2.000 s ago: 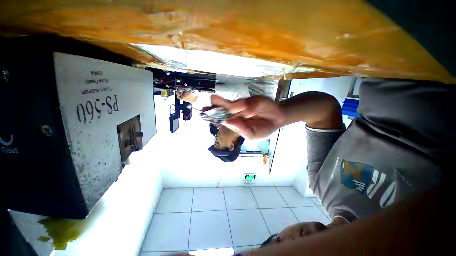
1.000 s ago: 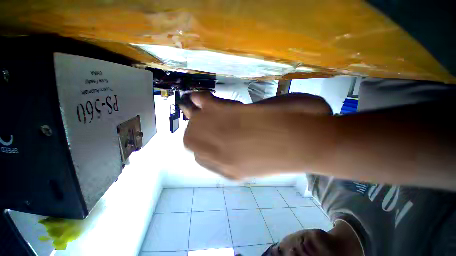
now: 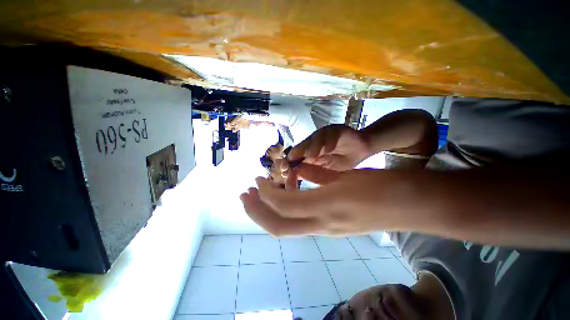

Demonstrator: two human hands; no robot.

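The view is low and upside down, with both hands right of centre. My left hand (image 3: 334, 149), behind, pinches a small dark unit (image 3: 294, 163) between its fingertips. My right hand (image 3: 306, 203), nearer the camera, has its thumb and a fingertip at the same unit, with its other fingers spread. The fingers hide most of the unit, so its details cannot be told. No tool shows in either hand.
A white-and-black screw feeder (image 3: 128, 162) marked PS-560 stands at the left. The orange-yellow pad (image 3: 300, 37) fills the top edge. A grey-shirted torso (image 3: 481, 275) is at the right. Another person's hand (image 3: 237, 124) shows behind, near dark equipment. A yellow-green item (image 3: 76, 290) lies lower left.
My left hand first held a flat shiny piece alone. My right arm then came across in front, and now my right hand has drawn back and meets my left fingertips at the unit.
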